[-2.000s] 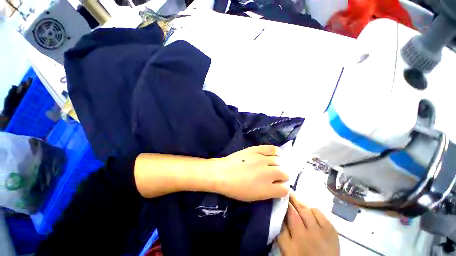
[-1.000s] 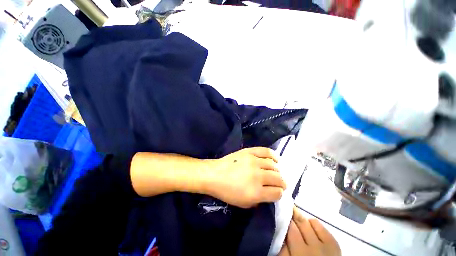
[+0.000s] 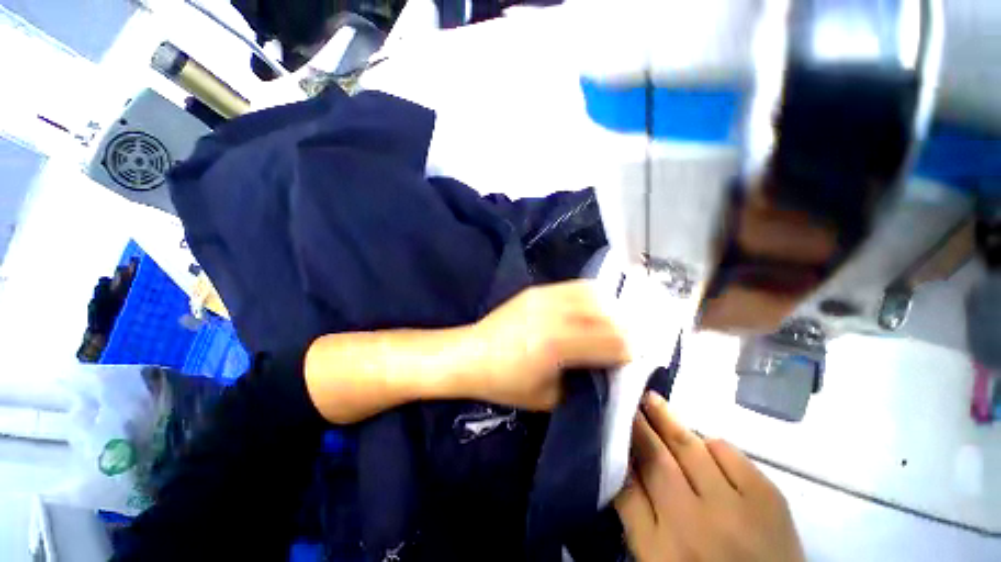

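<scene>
Dark navy trousers (image 3: 362, 220) lie bunched on the white table and hang down over its front edge. A white waistband lining (image 3: 621, 428) runs along their right edge towards the sewing machine (image 3: 681, 187). My left hand (image 3: 549, 340) lies across the cloth with its fingers curled on the band edge, gripping it. My right hand (image 3: 703, 483) is just below, its fingertips holding the band's edge from the right. The needle area is partly hidden and blurred.
A grey machine part with a round vent (image 3: 137, 160) stands at the back left. A blue crate (image 3: 148, 318) with dark pieces and a clear bag (image 3: 121, 439) are at the left. A small pink item (image 3: 980, 395) lies at the far right.
The view has shifted, and the machine head now looms larger and blurred. My left hand has closed more tightly on the band edge. More dark cloth edge shows between my hands.
</scene>
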